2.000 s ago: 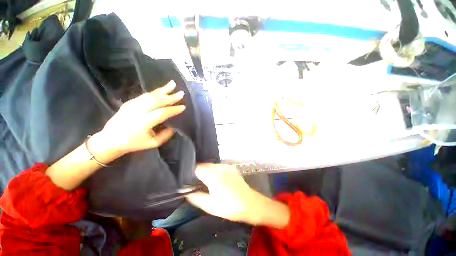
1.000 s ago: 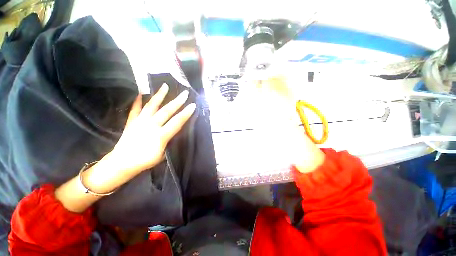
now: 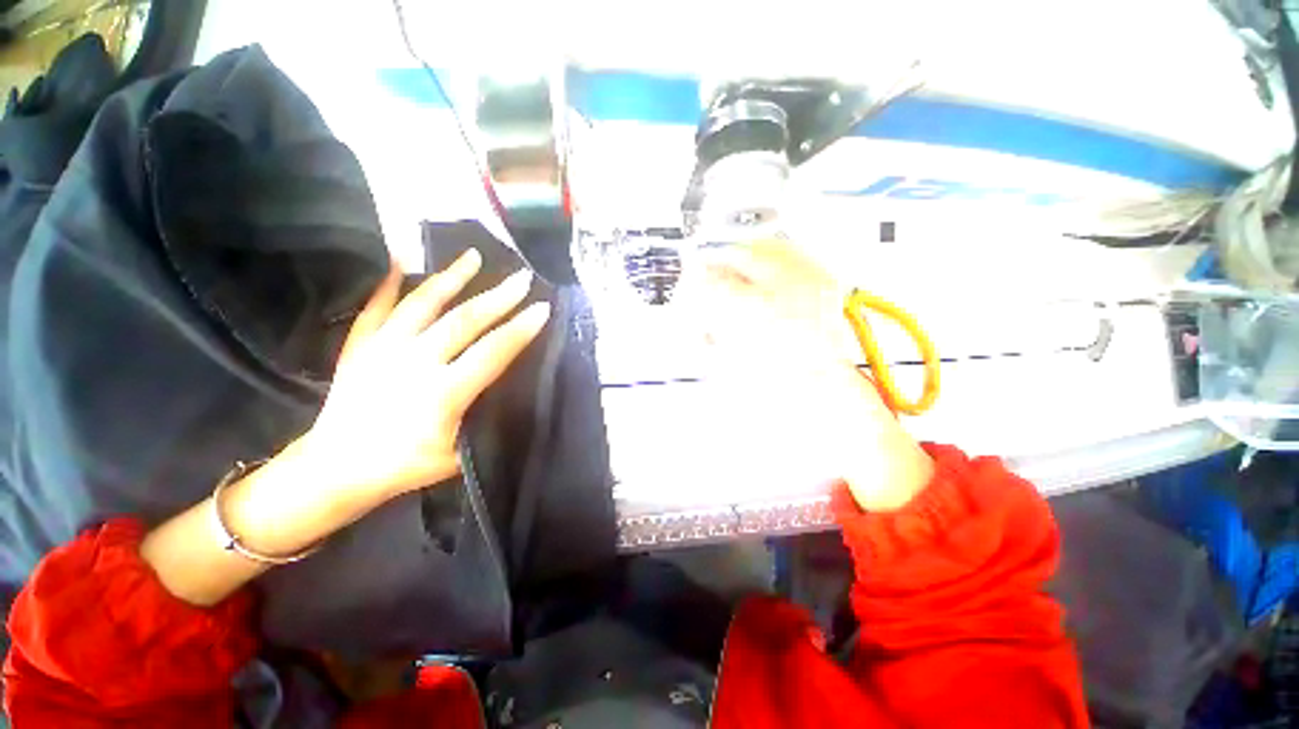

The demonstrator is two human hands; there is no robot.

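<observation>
The dark garment (image 3: 107, 370) lies bunched over the left side of the table and down to the lap, its right edge beside the needle area. My left hand (image 3: 413, 392) lies flat on the garment, fingers spread, fingertips left of the presser foot area. My right hand (image 3: 798, 321) is over the white table right of the needle, washed out by glare; its fingertips and anything in them cannot be made out. A yellow-orange scissor handle loop (image 3: 895, 353) shows beside my right wrist; the blades are not visible.
The white sewing machine head (image 3: 1026, 157) with a blue stripe spans the back. A measuring-tape strip (image 3: 727, 524) runs along the table's front edge. A clear plastic bin (image 3: 1247, 349) is at the right end. Dark cloth (image 3: 1125, 598) hangs below right.
My right hand has moved from the garment's lower edge, where it held a thin tool, up and right onto the table. My left hand has shifted slightly and stays on the cloth.
</observation>
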